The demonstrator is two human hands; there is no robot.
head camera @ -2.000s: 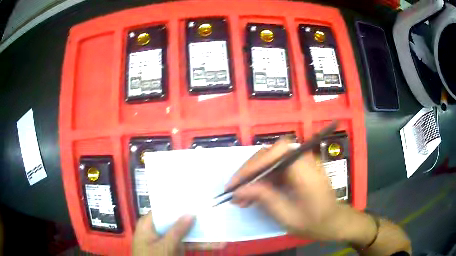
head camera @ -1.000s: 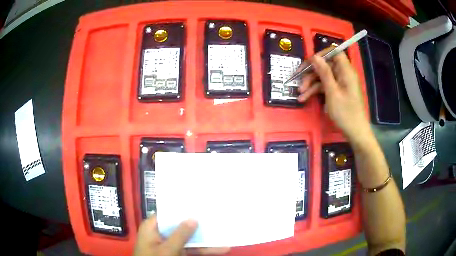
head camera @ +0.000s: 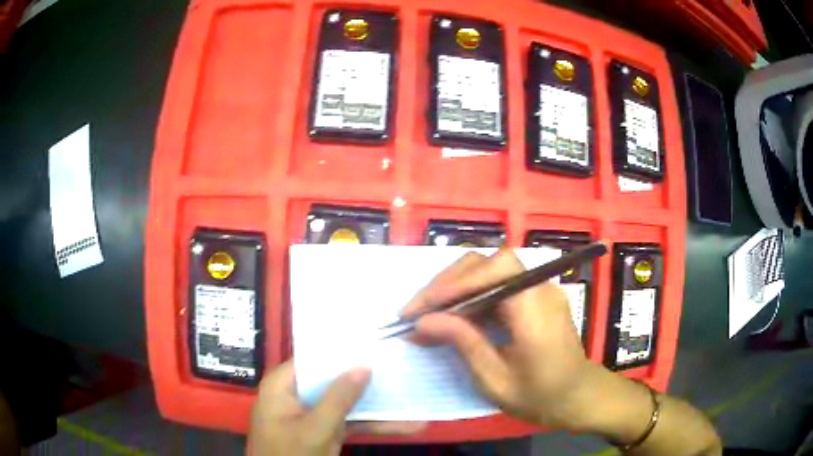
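My left hand (head camera: 307, 410) holds a white label sheet (head camera: 334, 303) by its lower left corner, above the front row of the tray. My right hand (head camera: 526, 347) grips dark tweezers (head camera: 508, 289) like a pen, with the tips at the sheet's surface. The sheet has faint lines on its lower part. It partly covers several phone units in the front row. The red foam tray (head camera: 455, 191) holds black phone units (head camera: 354, 85), each with a gold disc and a white label. The top left pocket has no unit. Stickers on the sheet are too small to tell.
A narrow white strip with dark marks (head camera: 73, 200) lies on the dark bench at left. At right are a dark slab like a smartphone (head camera: 710, 147), a white fan frame (head camera: 758, 151) and a printed paper (head camera: 756, 280). Red trays (head camera: 713, 22) show at the top right.
My right hand with the tweezers has come from a back-row unit down to the sheet. The tray appears shifted right and up in view. My left hand still holds the sheet.
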